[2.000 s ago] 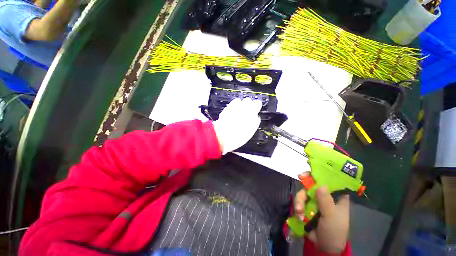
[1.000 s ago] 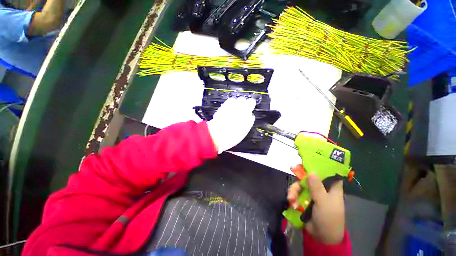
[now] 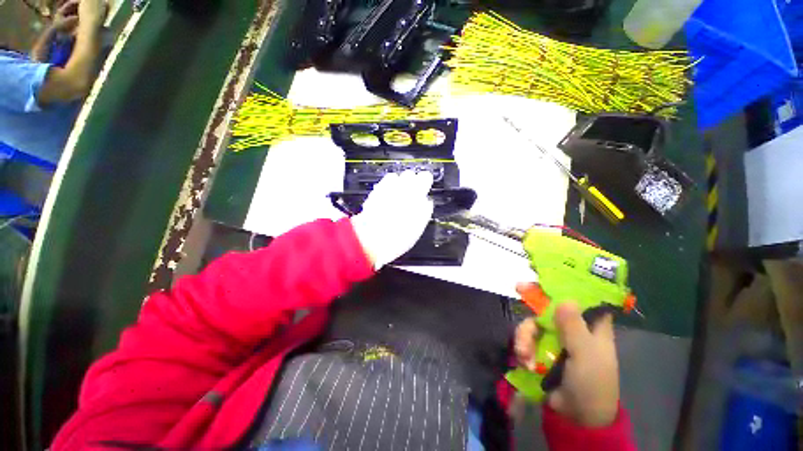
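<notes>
A black plastic housing [image 3: 445, 245] lies on a white paper sheet [image 3: 518, 189], with its far part showing three round holes. A thin yellow wire [image 3: 370, 161] runs across it. My left hand [image 3: 394, 218], in a white glove, lies on the middle of the housing and hides part of it; whether its fingers grip anything is hidden. My right hand [image 3: 585, 370], bare, holds a lime green hot glue gun [image 3: 572, 262] by its handle. The gun's nozzle points left at the housing's right side, near my gloved hand.
Yellow wire bundles [image 3: 563, 70] lie beyond the housing, with more black housings [image 3: 374, 40] at the far side. A screwdriver [image 3: 601, 199] and dark box [image 3: 616, 141] are at right. A whitish tub [image 3: 659, 19] and blue bin [image 3: 735, 57] stand far right. Another person's arm [image 3: 75, 66] is upper left.
The whole view has shifted, moving the bench things left in the picture. The glue gun's nozzle has drawn slightly right from the housing. My left hand stays on the housing.
</notes>
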